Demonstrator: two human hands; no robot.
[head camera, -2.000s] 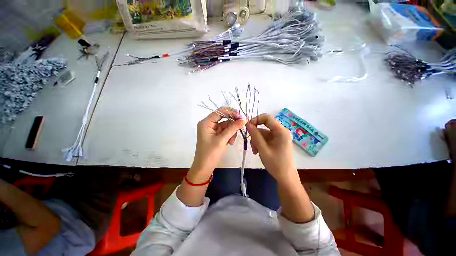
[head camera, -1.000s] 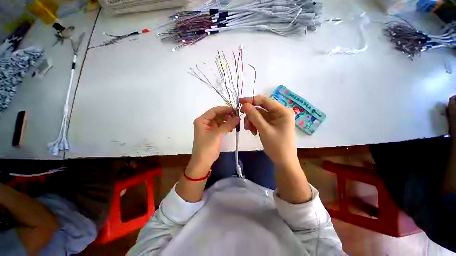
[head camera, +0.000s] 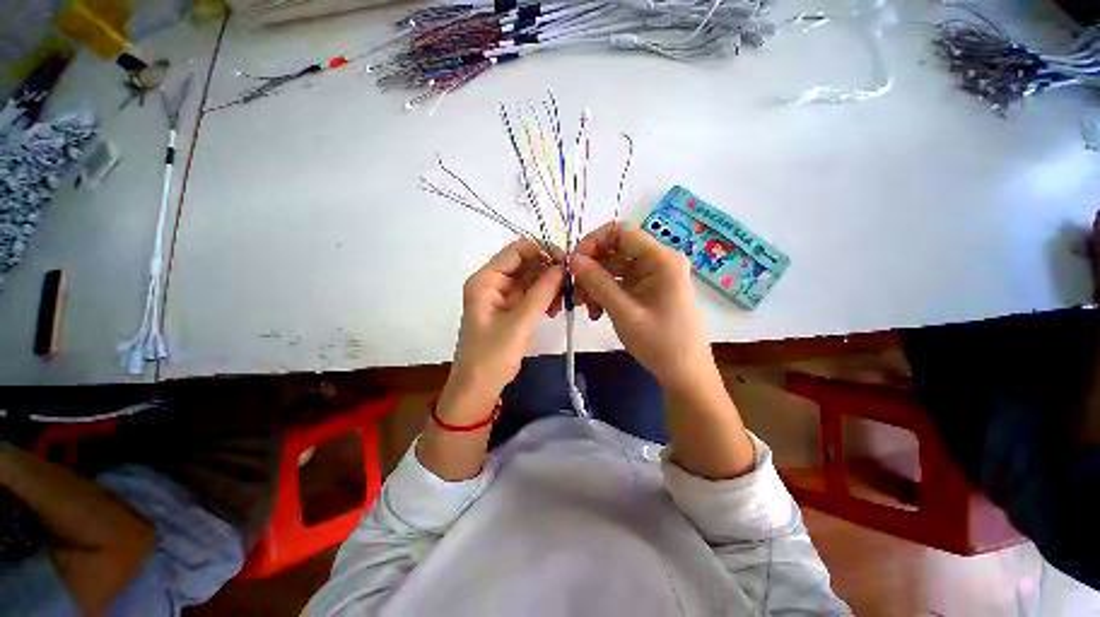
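A wire harness hangs upright between my hands, its grey-white cable running down toward my lap. A short dark collar shows just below my fingertips. Thin lead wires in dark, yellow, blue and red fan out above the fingers, some leaning left. One wire stands apart to the right above my right hand. My left hand pinches the base of the wires from the left. My right hand pinches them from the right. The fingertips nearly meet and hide the exact grip.
A teal cartoon-print phone case lies right of my hands. A large harness bundle lies at the back, another far right. A single harness and a dark phone lie left. Red stools and neighbouring people's arms flank me.
The view has tipped down, so table things sit higher in the picture. The wires are spread wider, with some splayed left and one apart on the right. Both hands still hold the harness.
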